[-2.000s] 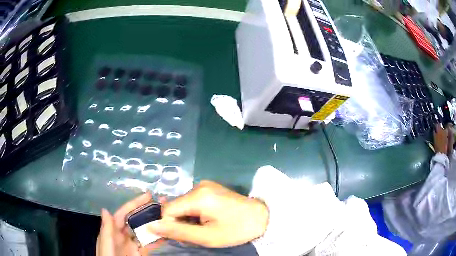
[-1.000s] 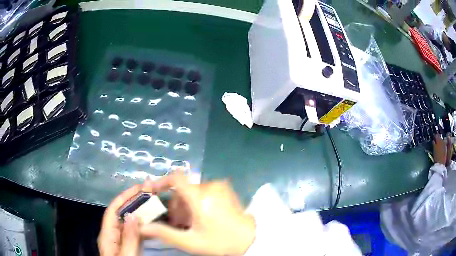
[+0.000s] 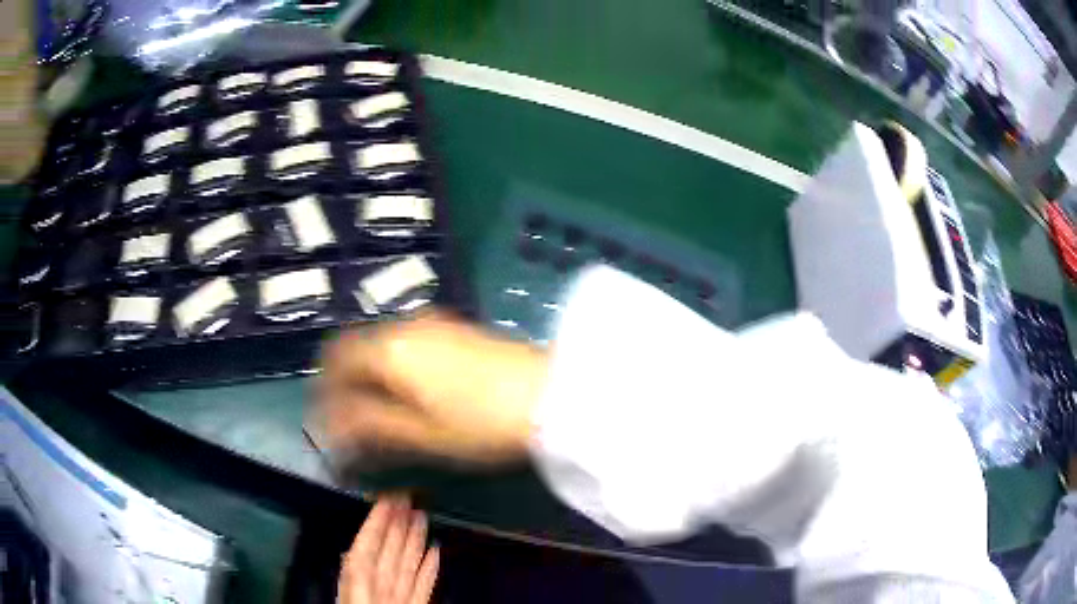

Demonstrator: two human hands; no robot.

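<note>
My right hand [image 3: 425,387] is blurred, at the front edge of the black blister tray [image 3: 224,354]. Its fingers point left and down, with a dark blurred patch under them. I cannot tell whether it holds a case. My left hand [image 3: 387,557] is below it, cut off by the bottom edge, fingers extended and nothing visible in them. The tray holds dark cases with pale tape strips [image 3: 294,289]. Most strips lie crosswise and a few are turned or slanted. The pockets at its left side show no pale strips.
A clear sheet with dark round dots [image 3: 614,254] lies right of the tray, partly hidden by my sleeve. The white tape dispenser [image 3: 868,254] stands further right, with crumpled clear plastic [image 3: 1004,413] beyond. A white unit [image 3: 106,496] is at the lower left.
The view has swung left, so the tray fills more of it. My hands, earlier together around a case with a pale strip, are now apart; my right hand has moved to the tray.
</note>
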